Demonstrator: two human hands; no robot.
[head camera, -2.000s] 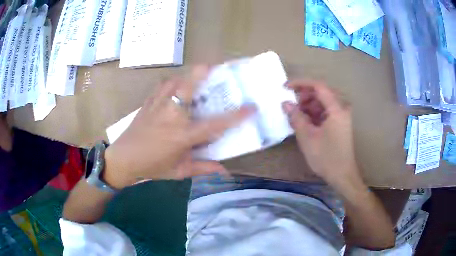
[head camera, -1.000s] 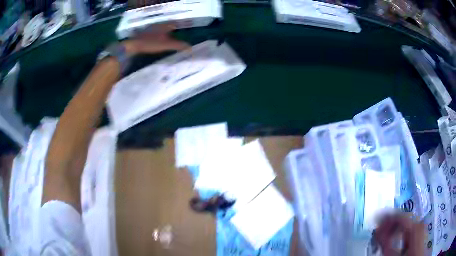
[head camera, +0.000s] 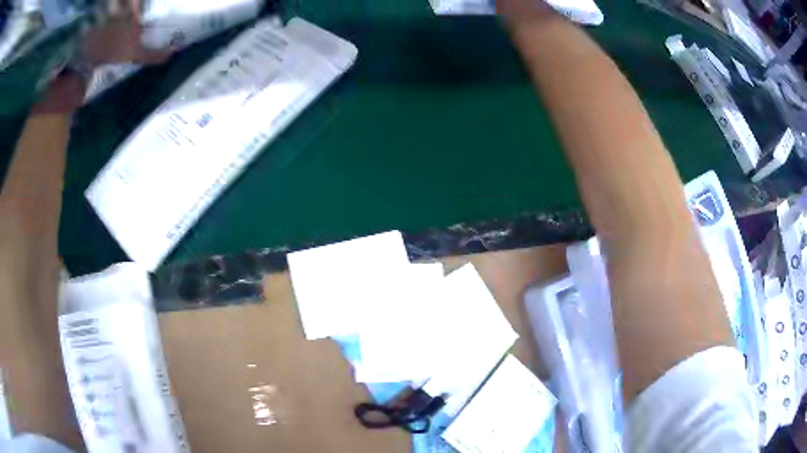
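My left hand (head camera: 113, 46) is blurred at the upper left over the conveyor belt, beside a white carton (head camera: 199, 19); its grip is unclear. My right arm reaches up to the top edge, where the hand (head camera: 522, 7) is cut off between visible parts of white cartons (head camera: 577, 9). Its fingers are hidden. A printed carton (head camera: 221, 133) lies tilted on the green belt (head camera: 442, 133). White leaflets (head camera: 349, 287) and light-blue sachets (head camera: 541, 433) lie on the brown table with a black cable (head camera: 403, 412).
A carton (head camera: 115, 363) stands near my left forearm. Clear plastic trays (head camera: 575, 354) lie partly behind my right forearm, and another tray (head camera: 721, 230) lies beyond it. Cartons with round icons (head camera: 779, 354) line the far right; a narrow one (head camera: 718, 111) lies on the belt.
My left hand has moved up and left, off the tilted carton. My right hand has moved from the trays to the top edge. The view has shifted.
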